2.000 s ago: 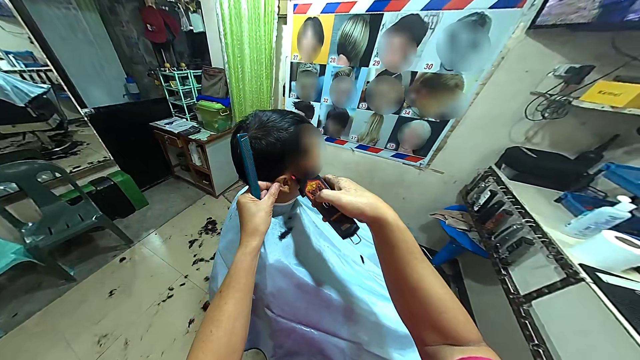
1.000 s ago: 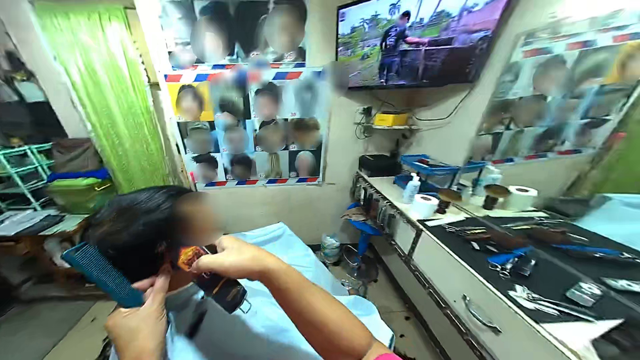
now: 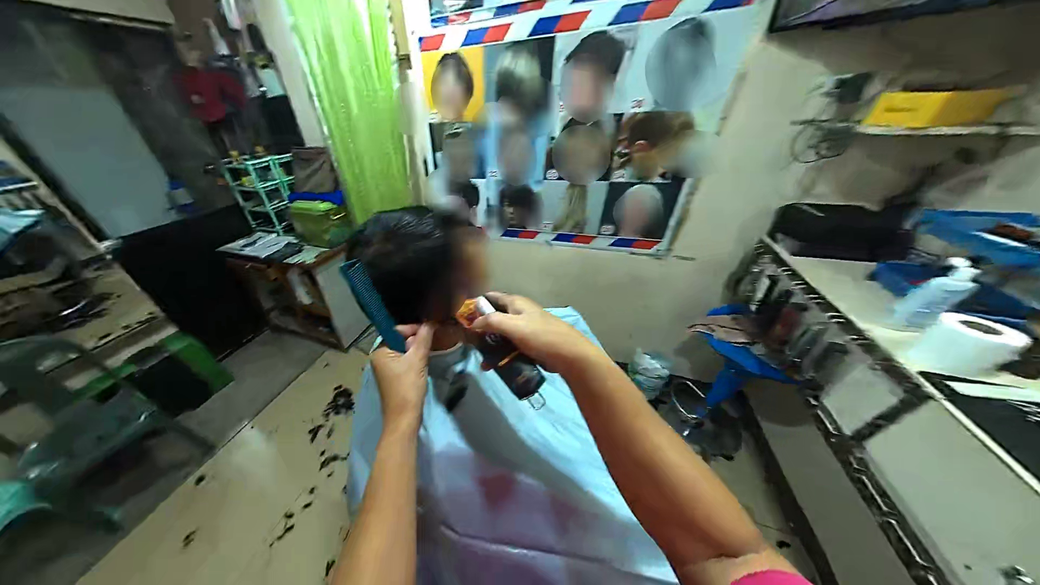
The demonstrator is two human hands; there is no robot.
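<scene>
A seated person with short dark hair (image 3: 402,256) wears a light blue barber cape (image 3: 504,479). My left hand (image 3: 404,370) holds a teal comb (image 3: 372,305) that points up along the back of the head, and its fingertips touch near the ear. In my right hand (image 3: 528,329) is a black cordless hair clipper (image 3: 512,370) with an orange part near its head, held close to the side of the face and neck. The clipper's blade is too blurred to make out. A dark tuft of cut hair (image 3: 457,390) lies on the cape below the neck.
To the right runs a counter (image 3: 861,292) with a paper roll (image 3: 971,343), a pump bottle (image 3: 934,294) and blue trays. A blue stool (image 3: 735,366) stands beside it. Green plastic chair (image 3: 89,406) at left; cut hair (image 3: 337,402) on the floor; small desk (image 3: 325,276) behind.
The view swung toward the counter and back again. Both hands stay at the head, with comb and clipper held throughout.
</scene>
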